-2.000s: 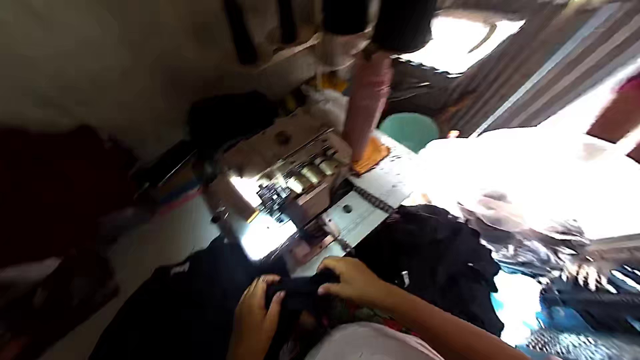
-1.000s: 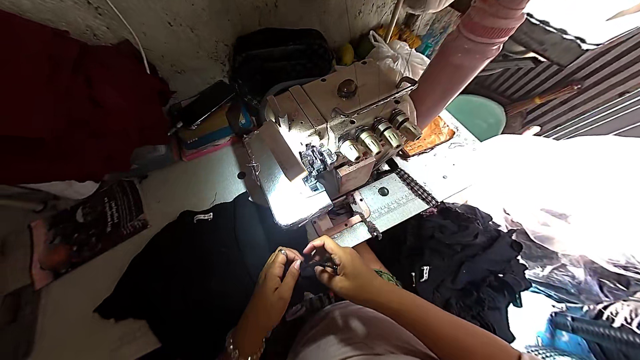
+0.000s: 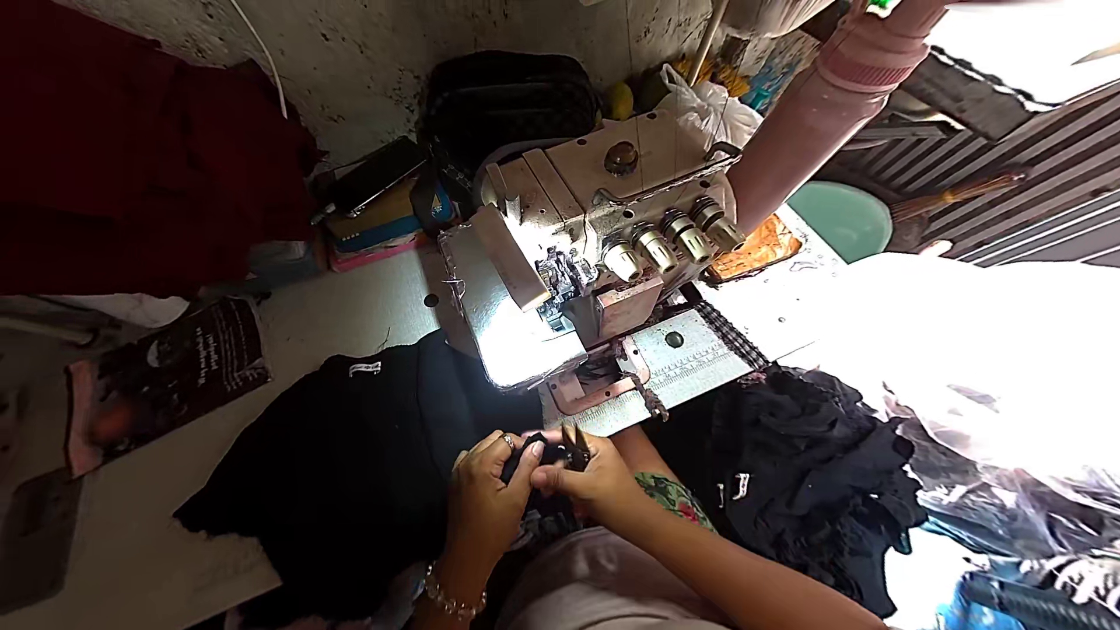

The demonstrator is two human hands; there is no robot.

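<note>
An overlock sewing machine (image 3: 604, 219) stands on the table with its lamp lit. Just in front of it, my left hand (image 3: 490, 490) pinches the edge of a black fabric garment (image 3: 350, 446) between thumb and fingers. My right hand (image 3: 595, 477) is close beside it, with small dark metal thread snips (image 3: 574, 446) held in its fingers near the pinched cloth. The garment spreads leftward over the table and bears a small white label. More black fabric (image 3: 805, 472) with white labels is heaped to the right of my hands.
A dark printed packet (image 3: 175, 376) lies at left, below hanging dark red cloth (image 3: 140, 166). Behind are a black bag (image 3: 512, 105) and a stack of boxes (image 3: 376, 219). A pink cylindrical container (image 3: 814, 122), a green basin (image 3: 840, 219) and clear plastic wrapping (image 3: 1015, 499) are on the right.
The view has shifted strongly since two seconds ago. My hands have stayed together at the black cloth; the snips in my right hand now show clearly.
</note>
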